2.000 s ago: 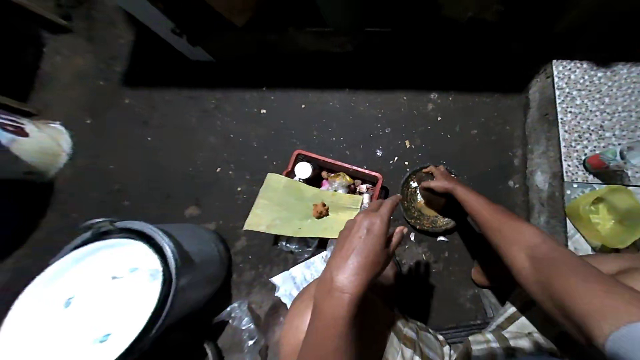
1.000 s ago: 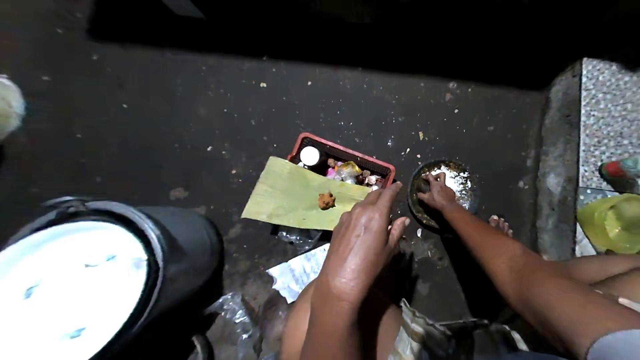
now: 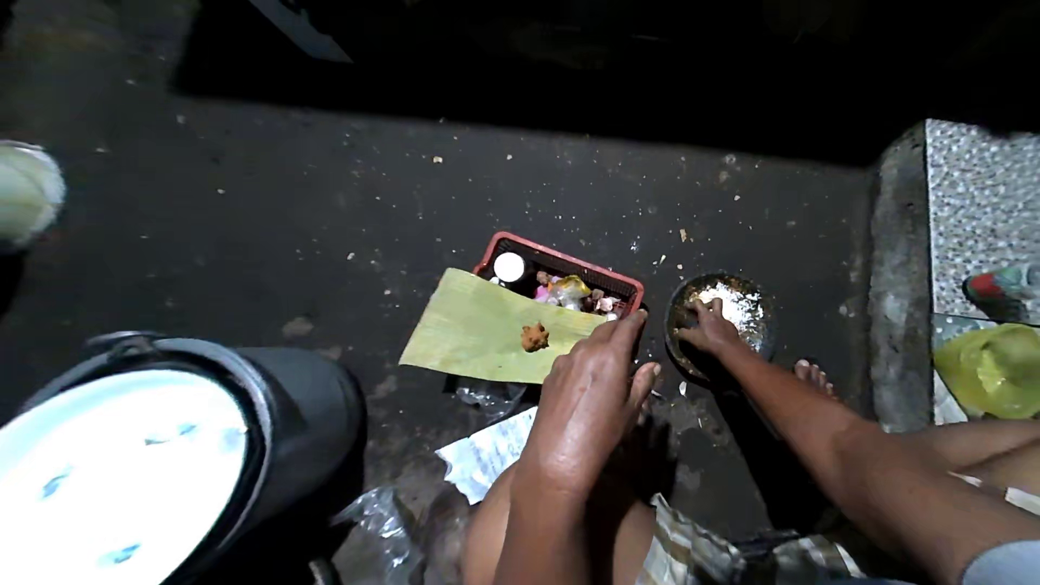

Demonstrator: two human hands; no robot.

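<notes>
My left hand (image 3: pixel 593 390) extends palm down, fingers together and thumb apart, over the right end of a piece of banana leaf (image 3: pixel 471 325). A small brown lump of paste (image 3: pixel 535 336) lies on the leaf. The leaf rests across the near side of a red plastic basket (image 3: pixel 569 262), which holds a white-lidded jar (image 3: pixel 509 266) and small bagged items. To its right, my right hand (image 3: pixel 712 327) reaches into a round dark stone mortar (image 3: pixel 766 337), fingertips at white shredded or grainy food (image 3: pixel 735 307) and darker paste. Whether the fingers pinch anything is hidden.
A large dark bucket (image 3: pixel 301 406) with a white top stands at the lower left. Printed paper (image 3: pixel 491 451) and a clear plastic bag (image 3: pixel 386 528) lie near my legs. A concrete ledge (image 3: pixel 898 284), a tiled step (image 3: pixel 983 219) and a yellow-green bag (image 3: pixel 991 370) are at right.
The white food in the mortar shows more widely than two seconds ago. My right hand has shifted to the mortar's left part. My left hand stays by the leaf.
</notes>
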